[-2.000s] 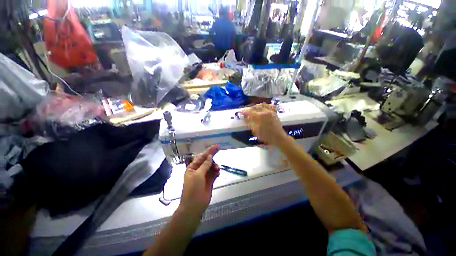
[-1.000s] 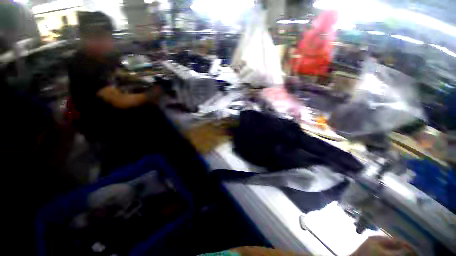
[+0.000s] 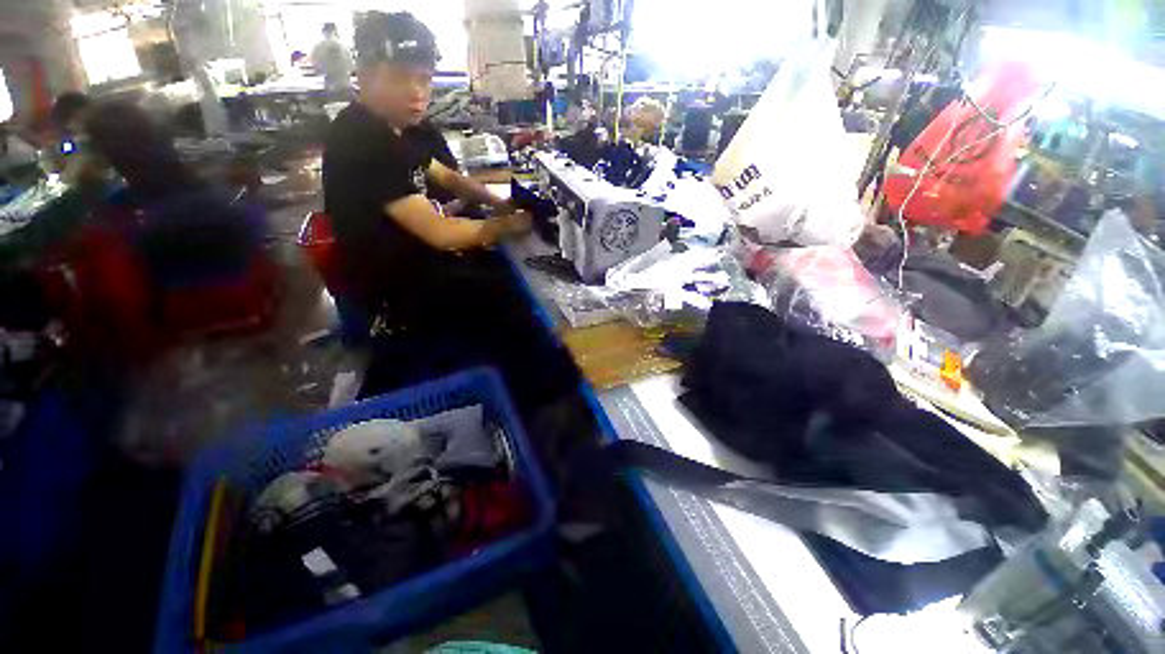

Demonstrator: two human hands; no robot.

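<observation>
The dark garment (image 3: 818,396) lies in a heap on the white sewing table (image 3: 715,549), left of the machine. A long band (image 3: 882,517), pale grey on one face and dark on the other, runs across the garment's front and over the table's front edge. The lockstitch machine's head (image 3: 1086,575) shows cut off at the lower right, blurred and glaring. Neither of my hands is in the picture; only a bit of teal sleeve (image 3: 479,648) shows at the bottom edge.
A blue plastic basket (image 3: 543,511) holding mixed cloth stands below, left of the table. A person in black (image 3: 371,192) sits at another machine (image 3: 601,230) beyond. Brown packet (image 3: 626,351), white bag (image 3: 799,153), red bag (image 3: 965,160) and clear plastic (image 3: 1111,332) lie or hang behind.
The view has swung left and down, bringing in the basket and the person. My hands, raised at the machine two seconds ago, have left the picture. The garment and band still lie on the table.
</observation>
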